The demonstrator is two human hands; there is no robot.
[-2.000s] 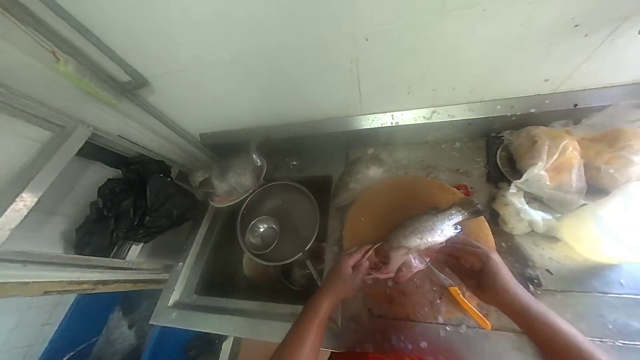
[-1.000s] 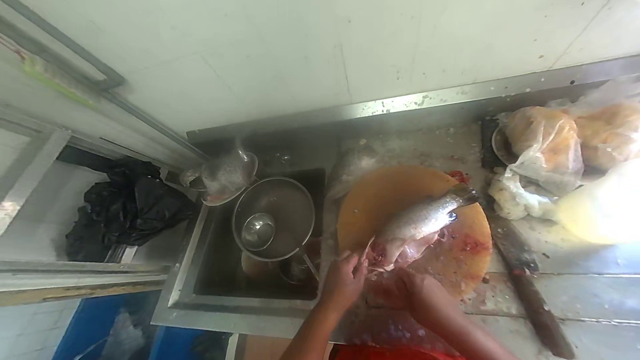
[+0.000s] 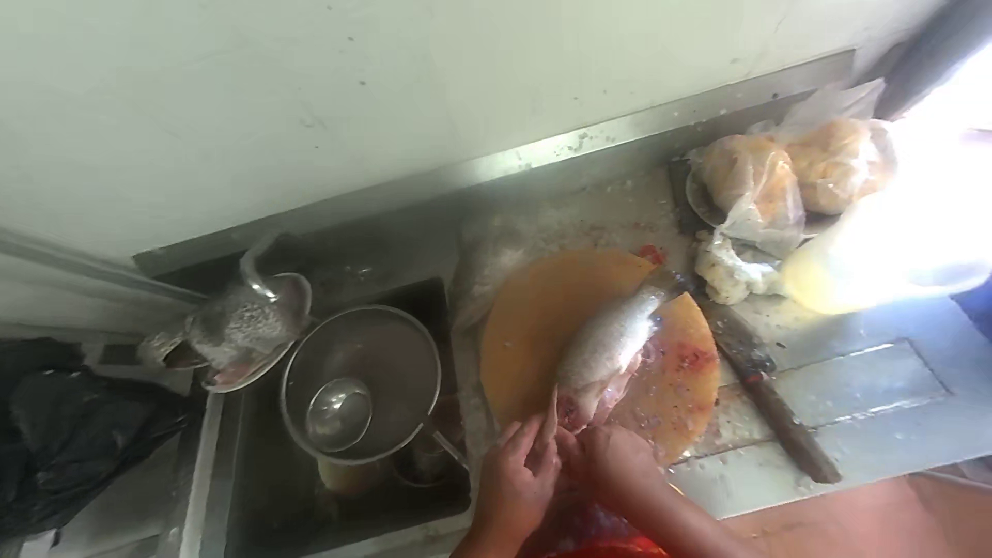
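Observation:
A silvery fish (image 3: 612, 341), its belly cut open, lies across a round, blood-stained cutting board (image 3: 527, 310), tail toward the upper right. At the near end of the fish, my left hand (image 3: 518, 473) grips flesh at its head end, on the left side. My right hand (image 3: 612, 457) is close against it with fingers bent at the same end; what lies between its fingers is hidden. A little orange edge shows beside my right wrist. To the right of the board rests a knife with a long dark handle (image 3: 790, 430).
A sink (image 3: 271, 496) at left holds a round strainer (image 3: 372, 310) with a metal ladle bowl (image 3: 339, 415). A plate with bagged food (image 3: 248, 329) sits beyond it, near a black plastic bag (image 3: 93, 426). Bagged food (image 3: 752, 182) and a yellowish container (image 3: 829, 271) stand back right.
My right hand has come left and down to the near end of the fish, beside my left hand. The orange-handled tool visible two seconds ago is now mostly hidden. The view has shifted right.

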